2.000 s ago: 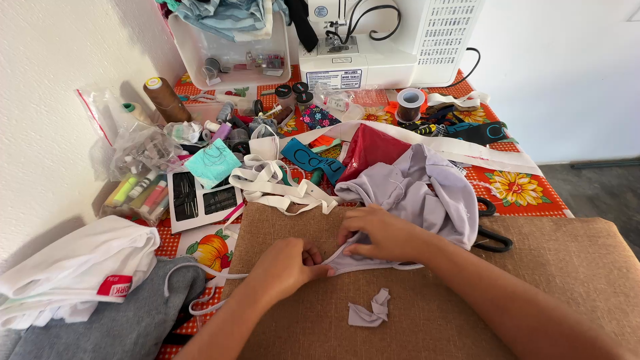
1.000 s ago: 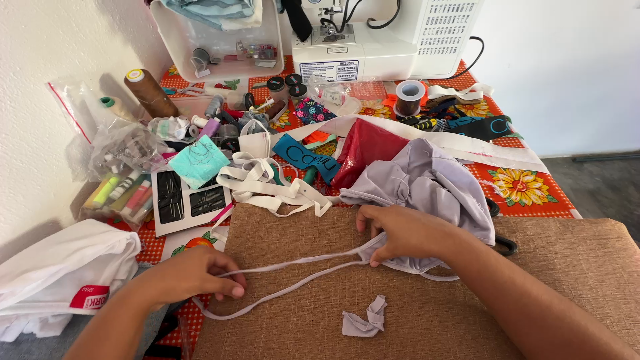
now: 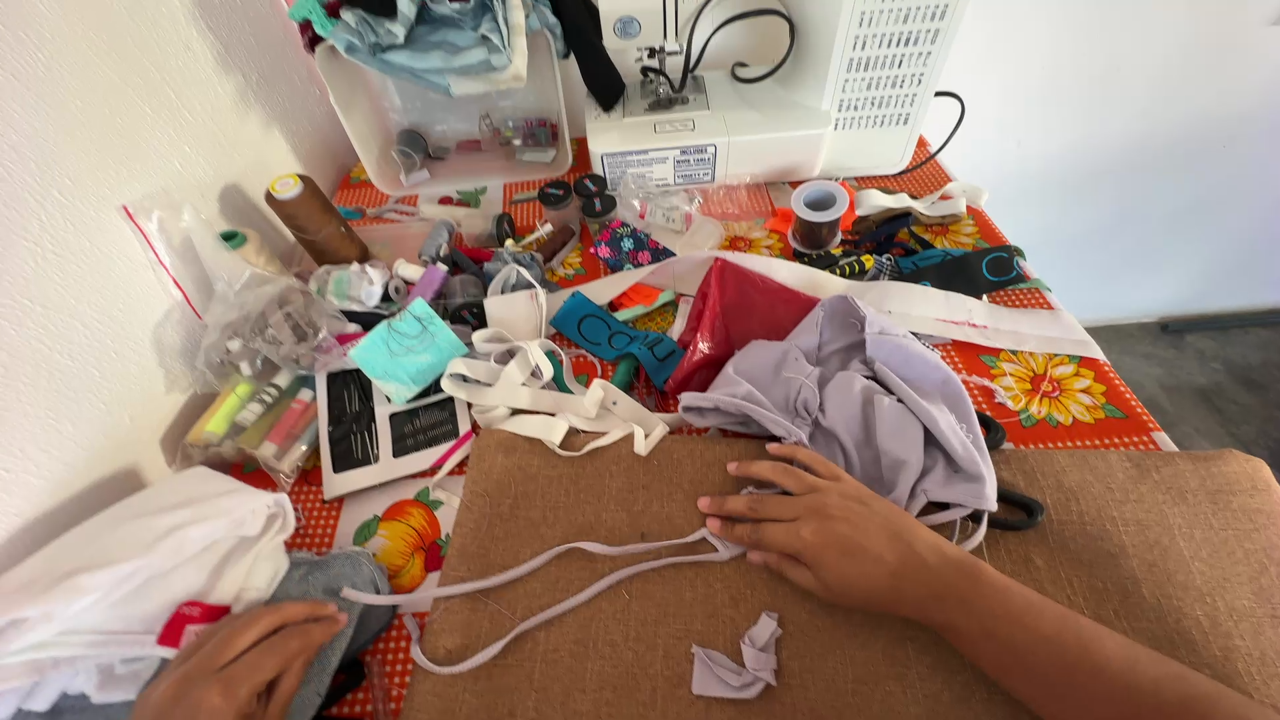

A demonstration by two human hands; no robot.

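Note:
A lavender garment (image 3: 850, 400) lies bunched at the back edge of a brown fabric-covered board (image 3: 1130, 560). Two thin lavender straps (image 3: 590, 600) run from it leftward across the board. My right hand (image 3: 810, 530) rests flat, fingers spread, over the point where the straps meet the garment. At the lower left, my left hand (image 3: 250, 655) is over grey denim cloth (image 3: 350, 600) beside folded white cloth (image 3: 140, 570); whether its fingertips grip anything is unclear. A small lavender scrap (image 3: 737, 660) lies below my right hand.
Behind the board are white elastic (image 3: 560, 390), a needle set (image 3: 392, 430), a red packet (image 3: 735, 320), a brown thread cone (image 3: 315, 220) and a wire spool (image 3: 818, 215). A sewing machine (image 3: 740, 140) and a clear plastic bin (image 3: 450, 120) stand farther back. Black handles (image 3: 1018, 510) jut beside the garment.
My left hand has let go of the straps and moved down and left to the cloth pile. My right hand has gone from pinching the garment to lying flat on it.

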